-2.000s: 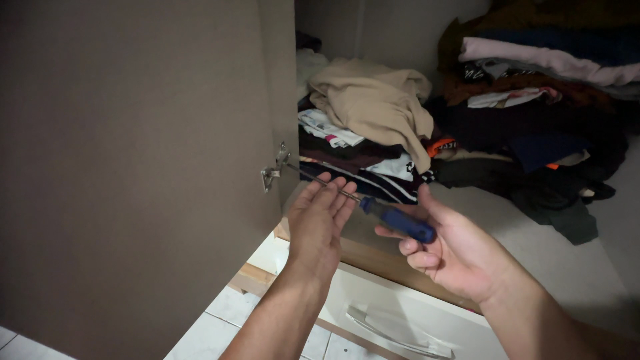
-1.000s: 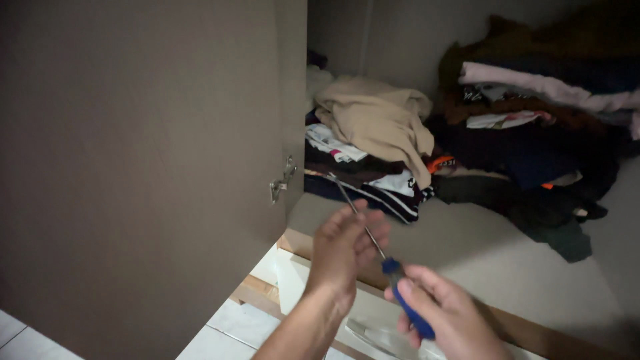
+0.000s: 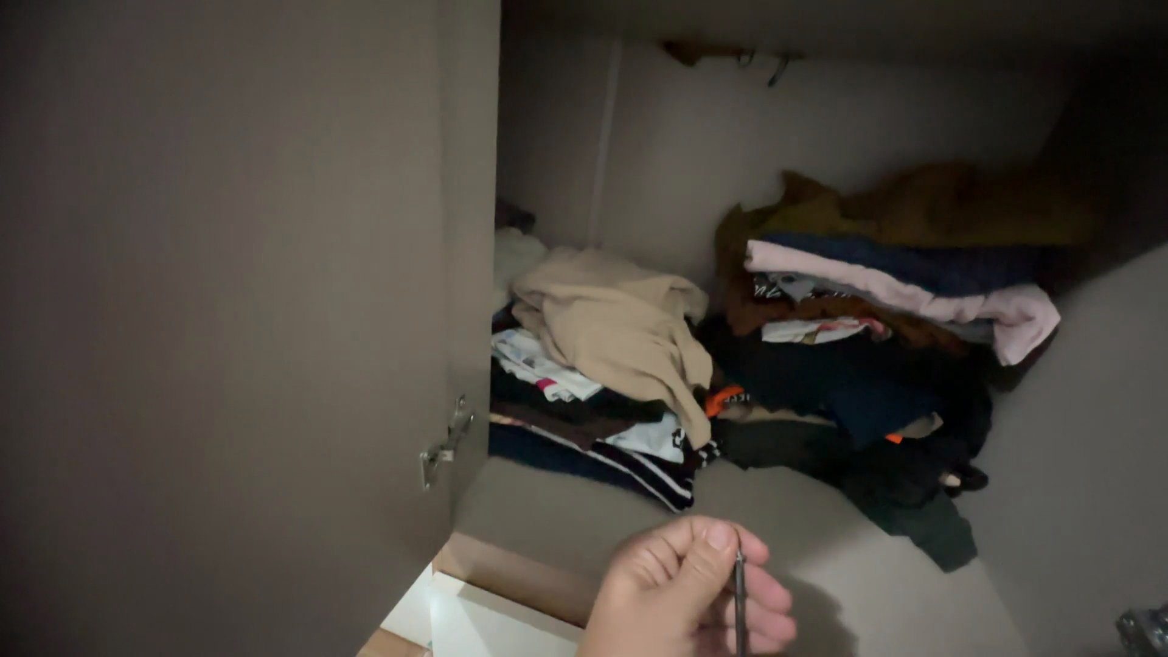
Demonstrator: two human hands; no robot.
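Observation:
My left hand [image 3: 693, 584] is at the bottom centre, its thumb and forefinger pinching the tip end of a dark metal screwdriver shaft [image 3: 740, 602]. The shaft runs down out of the frame, so the handle is hidden. My right hand is out of view. To the upper left of my left hand, a metal cabinet hinge [image 3: 447, 445] sits between the door [image 3: 237, 328] and the side panel of the cabinet.
Inside the cabinet lie piles of clothes: a beige garment [image 3: 620, 319] at left, a pink folded one [image 3: 876, 278] and dark ones [image 3: 821, 447] at right. A white drawer [image 3: 493, 616] is below. Another metal fitting [image 3: 1145, 630] shows at bottom right.
The screwdriver has moved away from the hinge, down and to the right. My right hand and the blue handle have left the frame. The view now reaches higher into the cabinet.

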